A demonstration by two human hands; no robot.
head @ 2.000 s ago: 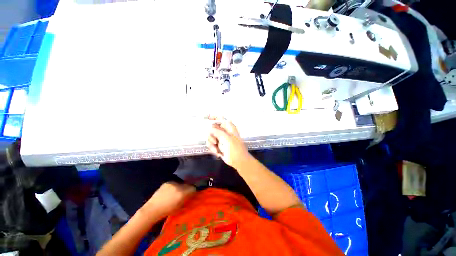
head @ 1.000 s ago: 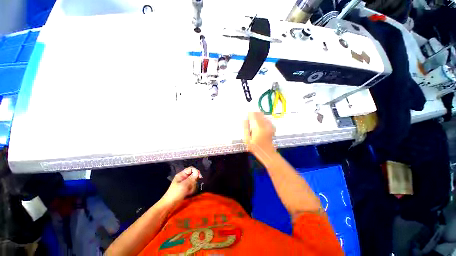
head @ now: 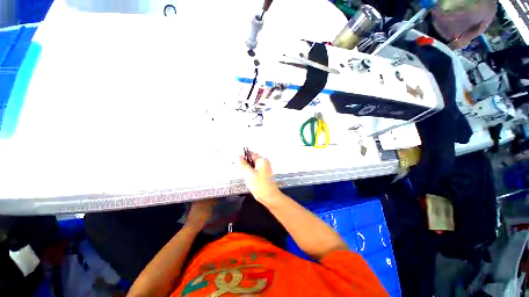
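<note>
My right hand [head: 261,177] is over the front part of the white machine table [head: 116,127]. It holds a small dark item [head: 249,157] at its fingertips; what it is I cannot tell for sure. My left hand [head: 201,210] is below the table's front edge, its fingers partly hidden and blurred. The white sewing machine [head: 377,75] with its black panel stands behind and to the right of my right hand. Snips with green and yellow loop handles [head: 315,132] lie beside the machine's needle area.
A blue crate [head: 362,238] is under the table at the right. More blue plastic [head: 14,64] shows at the far left. Dark cloth [head: 444,98] hangs at the machine's right end. A person's head [head: 464,20] shows at the top right, near other machines.
My right hand has moved left from near the snips, and a dark item now shows in its fingers. The black strip beside the snips is gone. My left hand has moved toward the table edge.
</note>
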